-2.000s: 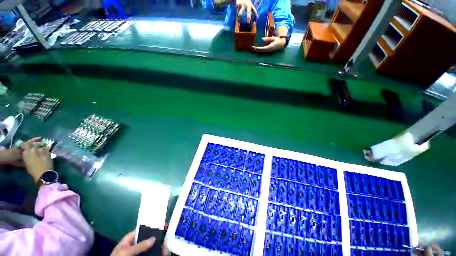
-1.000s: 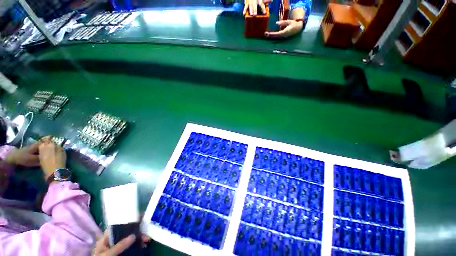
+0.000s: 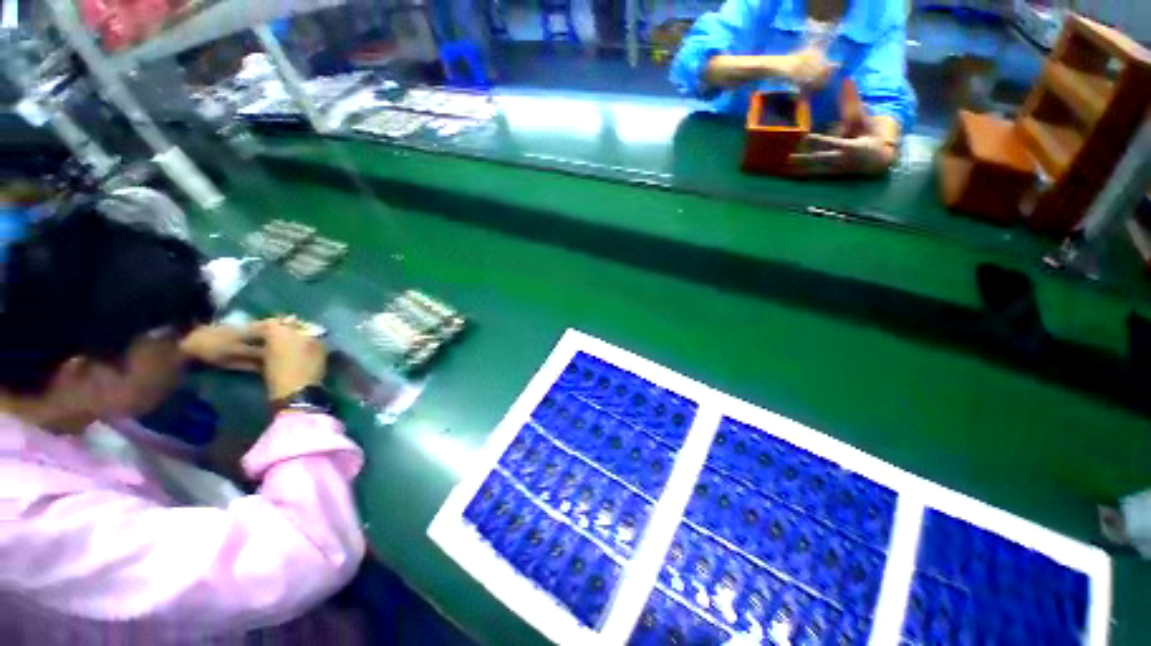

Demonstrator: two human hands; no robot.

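Note:
The parts tray (image 3: 707, 423) lies tilted across the near green surface, from lower middle to lower right. Its white edge and white bars frame blocks of glossy blue parts (image 3: 593, 461) in close rows. The tray's lower edge is partly cut off by the picture's bottom. My left hand and my right hand are both out of the picture. The white strip with the black end is not in view.
A person in pink (image 3: 189, 530) works close at left, beside circuit boards (image 3: 414, 331) and clear film (image 3: 398, 401). Across the conveyor (image 3: 543, 240), a person in blue handles an orange-brown housing (image 3: 776, 133). Brown racks (image 3: 1073, 107) stand upper right; white wrapping (image 3: 1127, 521) is at right.
The view has swung left, so the scene sits further right and more of the person in pink shows. My left hand and the held strip have left the picture.

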